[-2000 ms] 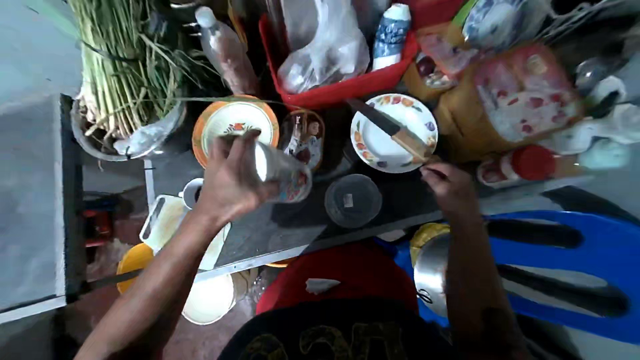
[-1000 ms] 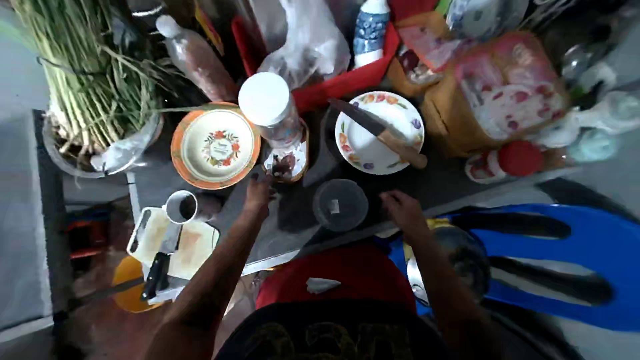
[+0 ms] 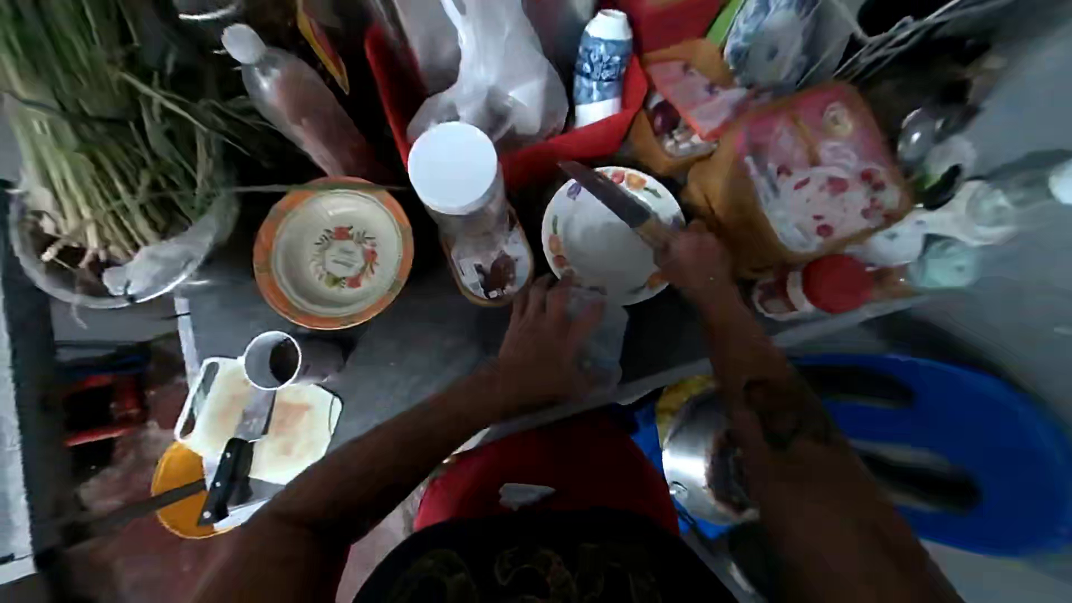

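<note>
My left hand (image 3: 544,335) rests over a clear plastic container (image 3: 605,339) near the counter's front edge; its grip is partly hidden. My right hand (image 3: 693,258) is closed around the wooden handle of a kitchen knife (image 3: 611,197), whose blade lies above a white floral plate (image 3: 586,239). A jar with a white lid (image 3: 455,172) stands beyond my left hand, beside a small oval dish (image 3: 496,272). An orange-rimmed bowl (image 3: 285,289) sits further left.
A white mug (image 3: 270,360) stands by a cutting board (image 3: 297,427) bearing a black-handled knife (image 3: 228,477). Green onions (image 3: 92,159) fill a basin at left. A red tray (image 3: 553,159), a wrapped box (image 3: 804,176) and a red-capped jar (image 3: 825,285) line the back and right; a blue basin (image 3: 988,469) is lower right.
My left hand first held the jar, which then stood on the counter, and has now moved right onto the clear container. My right hand has moved up onto the knife handle.
</note>
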